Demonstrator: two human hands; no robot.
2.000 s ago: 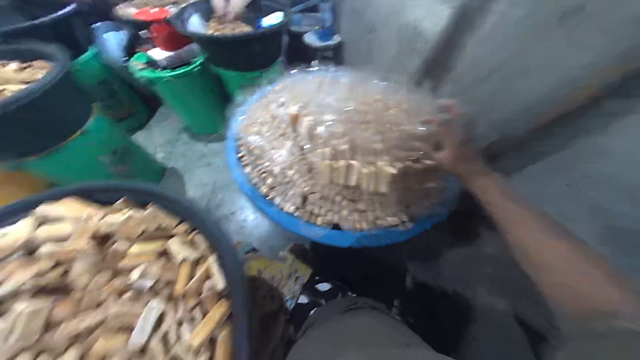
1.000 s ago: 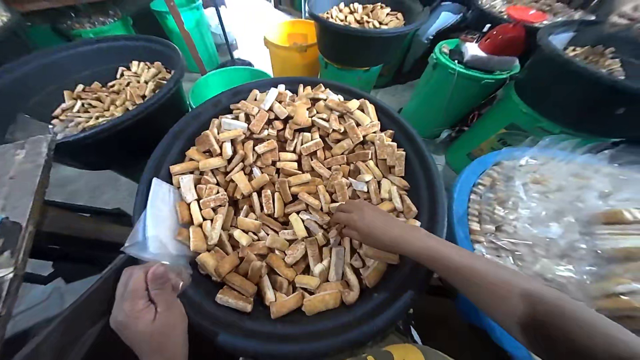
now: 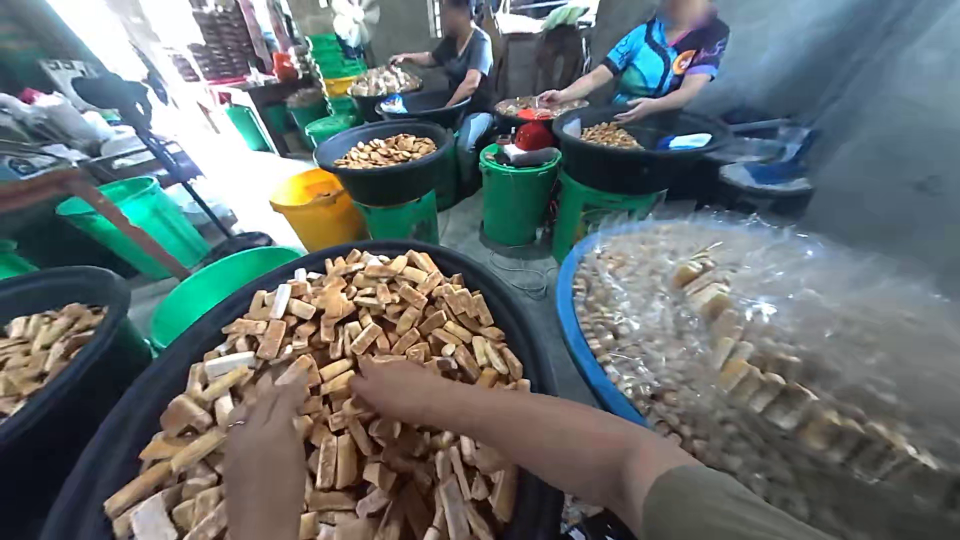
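A wide black tub (image 3: pixel 525 315) in front of me is heaped with browned rectangular biscuit or bread pieces (image 3: pixel 405 300). My left hand (image 3: pixel 266 442), with a ring on one finger, lies over the pieces at the lower left of the heap; whether it grips any cannot be told. Reaching in from the right, my right hand (image 3: pixel 386 386) has its fingertips among the pieces near the middle, and its grasp is hidden. To the right, a blue-rimmed basin (image 3: pixel 574 300) holds many clear plastic bags (image 3: pixel 757 315) packed with such pieces.
Another black tub (image 3: pixel 82 281) of pieces stands at the left, near an empty green basin (image 3: pixel 217 285). Beyond are a yellow bucket (image 3: pixel 319 210), a black tub (image 3: pixel 382 184) on a green bucket and a lidded green bucket (image 3: pixel 517 195). Two people work at tubs farther back.
My left hand, which held a clear plastic bag at the tub's left rim, is now over the pieces without that bag in sight. The view has tilted up.
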